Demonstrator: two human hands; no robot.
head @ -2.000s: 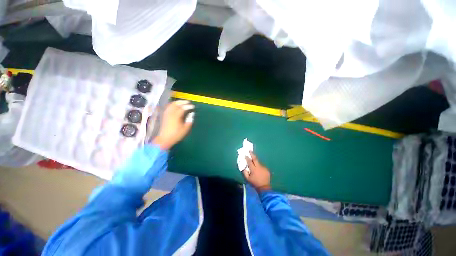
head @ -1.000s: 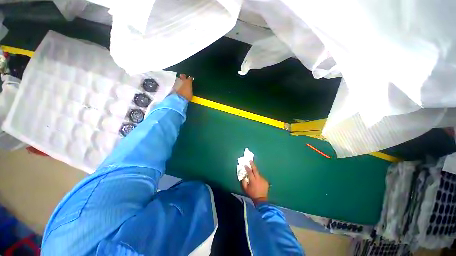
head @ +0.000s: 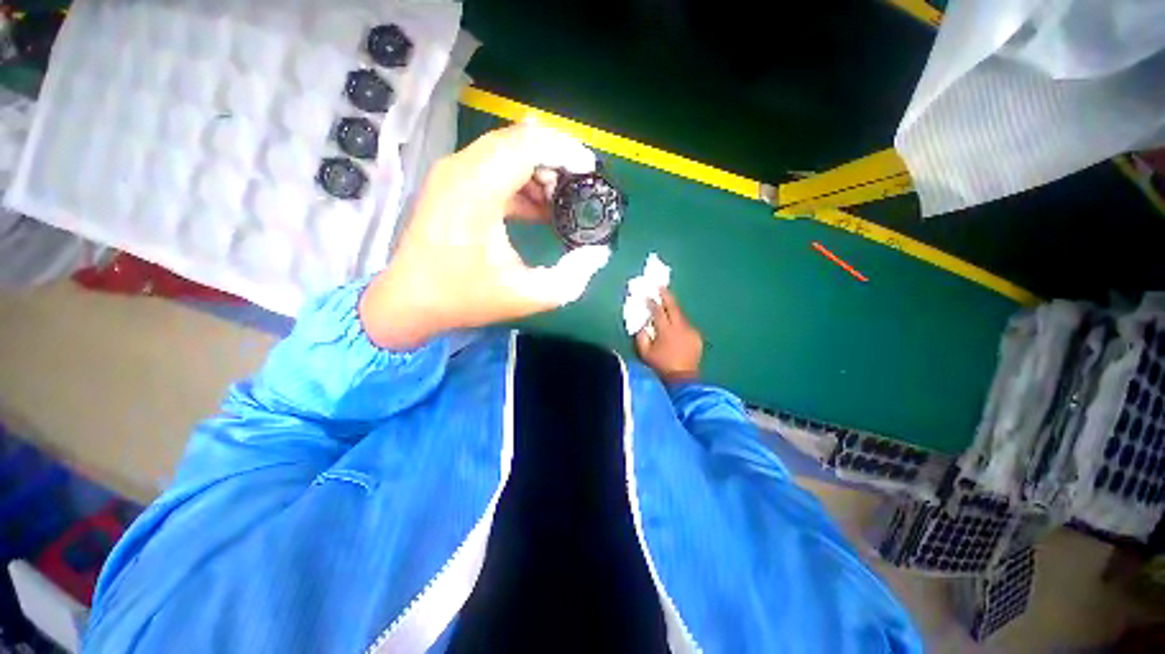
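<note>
My left hand (head: 479, 230), with white finger cots, holds a black round part (head: 589, 211) by its edge between thumb and fingers, raised close to the camera with its ringed face showing. My right hand (head: 672, 342) rests on the green surface (head: 767, 319) and holds a small crumpled white cloth or paper (head: 648, 294). A white blister tray (head: 166, 141) lies at the left. Several black round parts (head: 357, 134) sit in the column of pockets along its right side. The other visible pockets hold no black parts.
A red stick-like item (head: 839, 262) lies on the green surface. A yellow frame bar (head: 850, 182) stands at the belt edge. White sheets (head: 1022, 102) hang at upper right. Stacked filled trays (head: 1067, 409) stand at the right, with more black-pocketed trays (head: 952, 537) lower down.
My left hand has come back from the belt edge and now holds a black round part up close. My right hand still holds the white piece. The view has shifted.
</note>
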